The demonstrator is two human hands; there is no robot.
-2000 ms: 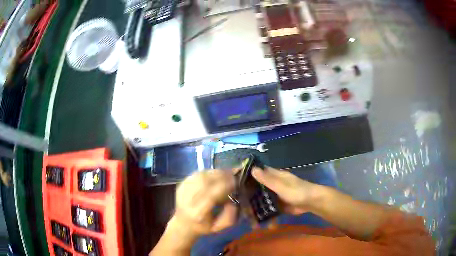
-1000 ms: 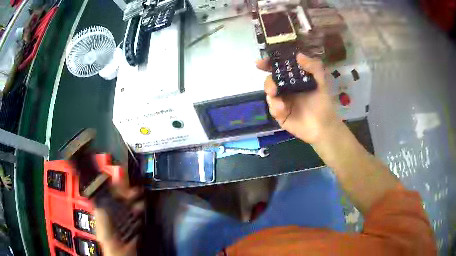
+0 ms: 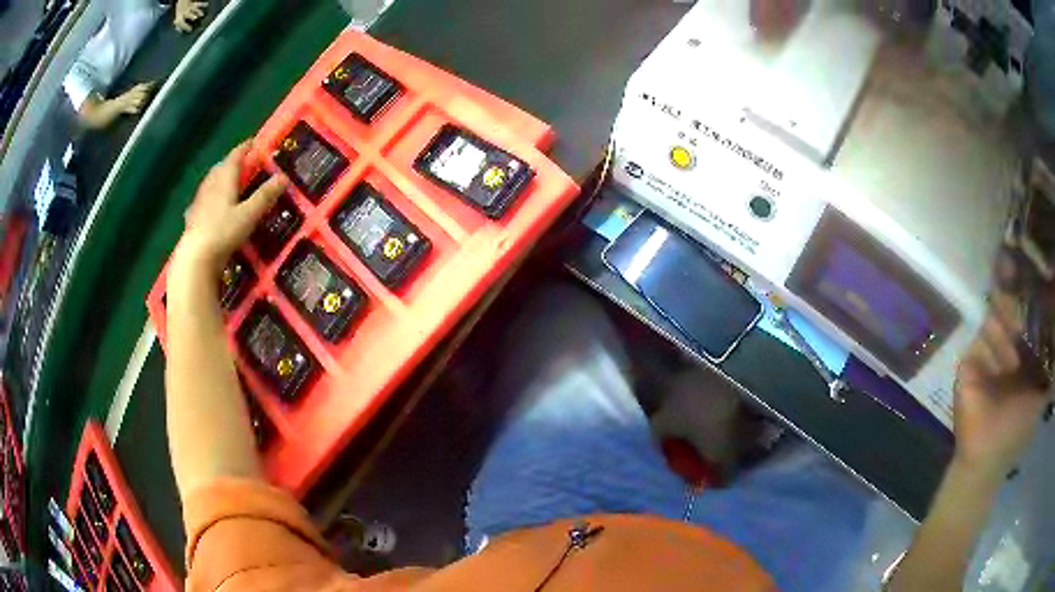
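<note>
The red-orange phone tray (image 3: 457, 318) lies at the left with closed dark flip phones in its pockets; one phone (image 3: 474, 170) has a bright white label and round yellow mark. My left hand (image 3: 220, 214) is over the tray's far-left side, thumb and fingers at the upper end of a closed phone (image 3: 274, 224); whether it grips that phone is unclear. My right hand (image 3: 1001, 376) is blurred at the right edge, against a dark object at the white test machine (image 3: 723, 127). Its fingers are partly hidden, so its grip is unclear.
A smartphone (image 3: 683, 283) and a wrench (image 3: 812, 350) lie below the machine's front. The machine has a purple display (image 3: 873, 289). A second red tray (image 3: 104, 520) is at the lower left. Another person's hands (image 3: 116, 104) show at the upper left.
The view has swung left. My left hand has moved to the far side of the tray, and the open phone it held is no longer seen in it. My right hand remains by the machine.
</note>
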